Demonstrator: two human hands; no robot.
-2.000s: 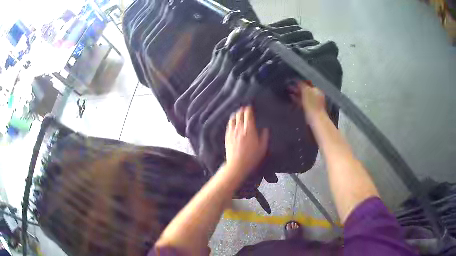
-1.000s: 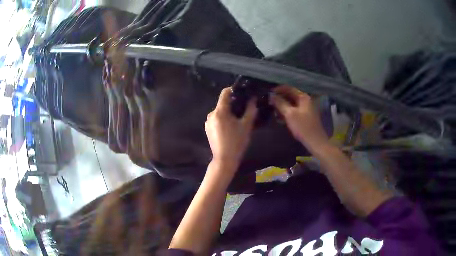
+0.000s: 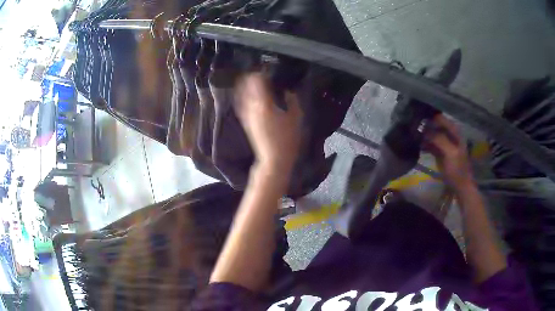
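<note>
Dark garments (image 3: 195, 115) hang in a dense row on the long curved rail (image 3: 359, 64). One dark garment (image 3: 389, 155) hangs apart from that row, further right on the rail, with a small pale mark at its neck. My left hand (image 3: 271, 118), blurred, is at the upper front of the row, fingers spread near a collar; whether it grips cloth I cannot tell. My right hand (image 3: 447, 146) is at the neck of the separate garment just below the rail, with its fingertips at the collar beside the pale mark.
A second rack of dark garments (image 3: 158, 249) stands at lower left. More dark garments (image 3: 529, 115) hang at the right edge. A grey floor with a yellow line (image 3: 313, 215) and a low rack bar lie below. Cluttered worktables (image 3: 79, 140) stand at far left.
My hands were close together at one collar and are now apart. My right hand has moved right, where a single garment now hangs apart from the row. My left hand has moved left and up.
</note>
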